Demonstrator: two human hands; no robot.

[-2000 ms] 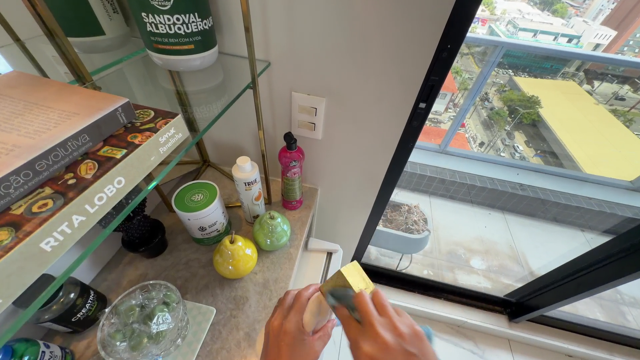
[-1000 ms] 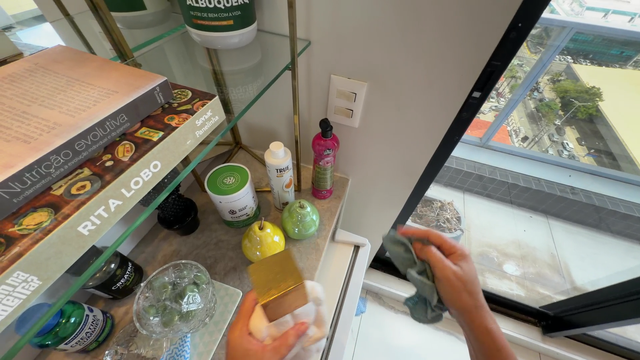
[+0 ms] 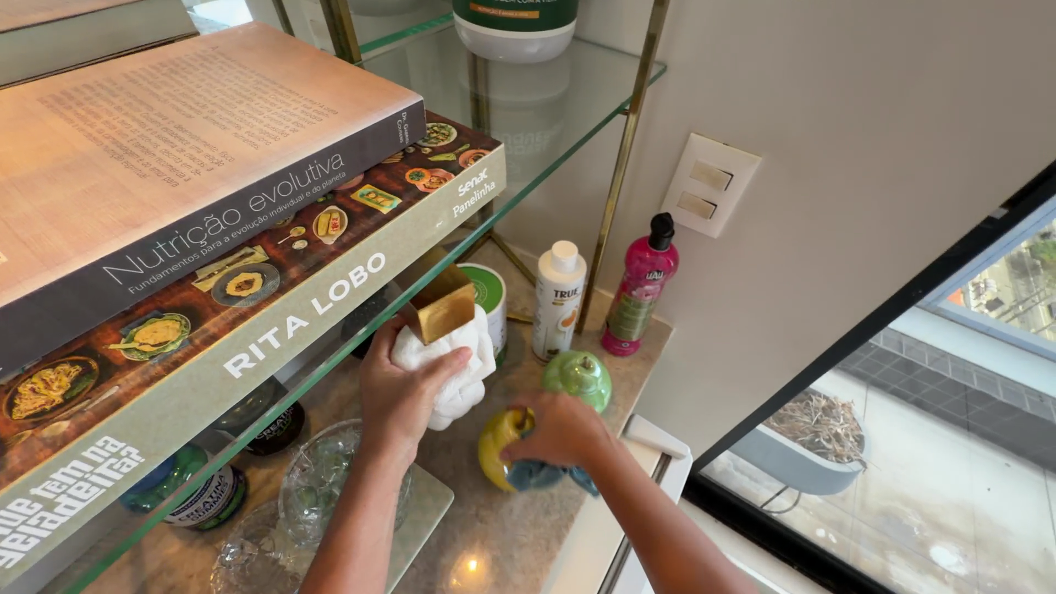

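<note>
My left hand (image 3: 412, 379) holds a white figure-like object (image 3: 452, 371) with a gold block-shaped part (image 3: 445, 305) on top, under the edge of the glass shelf. My right hand (image 3: 557, 429) is at the yellow ceramic fruit (image 3: 497, 450), its fingers on the fruit's side, with a grey-blue cloth (image 3: 540, 476) bunched beneath them. Just behind stands a green ceramic fruit (image 3: 577, 379). Farther back are a white bottle (image 3: 558, 305), a pink bottle (image 3: 641, 289) and a white tub with a green lid (image 3: 485, 289), partly hidden by the gold part.
Above the stone counter (image 3: 487, 528), a glass shelf (image 3: 569, 136) on brass posts bears stacked books (image 3: 247, 198) and a large tub (image 3: 516, 29). Lower left are a cut-glass bowl (image 3: 322, 478) and supplement jars (image 3: 206, 495). A dark-framed glass door (image 3: 825, 355) stands at right.
My left hand has carried the white and gold object left, under the shelf edge. My right hand has moved with the cloth from beside the door frame to the yellow fruit. The view has shifted closer.
</note>
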